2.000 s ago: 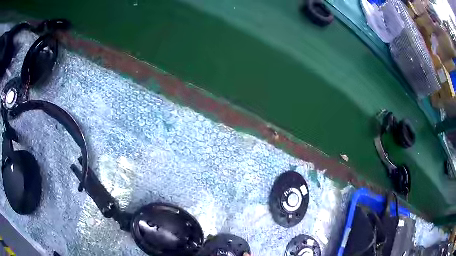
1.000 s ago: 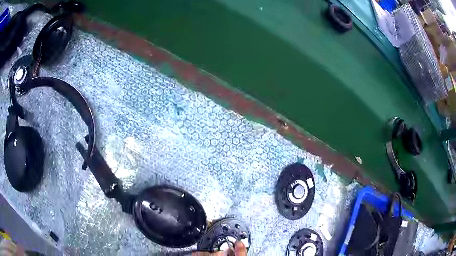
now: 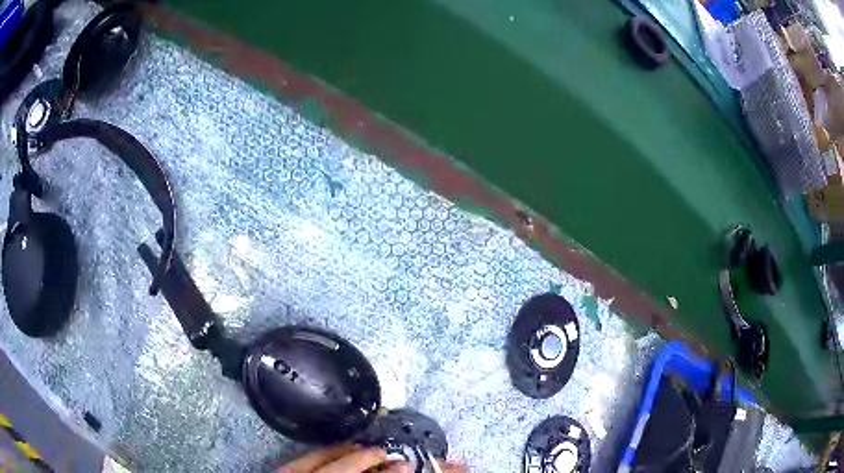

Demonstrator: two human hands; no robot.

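Note:
A black speaker plate (image 3: pixel 415 430) with a silver-white centre lies at the bottom edge, against the glossy earcup housing (image 3: pixel 312 383). The fingers of my left hand (image 3: pixel 347 459) are at the plate's lower left and appear to hold it; the rest of the hand is cut off. A small bit of skin at the plate's lower right may be my right hand (image 3: pixel 454 467), almost wholly out of frame. A thin pale thing, tool or strand, lies over the plate between them. The housing joins a slider arm (image 3: pixel 190 300) beside a curved headband (image 3: pixel 139 162).
Two more speaker plates (image 3: pixel 543 345) lie to the right on the bubble wrap (image 3: pixel 389 231). A blue tray (image 3: pixel 639 416) with dark gear stands at lower right. More headphone parts (image 3: pixel 39 272) lie at left. A headphone unit (image 3: pixel 731 286) and an ear pad (image 3: pixel 646 42) lie on the green conveyor.
Skin was barely visible two seconds ago; fingers then came in at the plate, and the left ones now reach further in beneath the housing. The view has shifted slightly.

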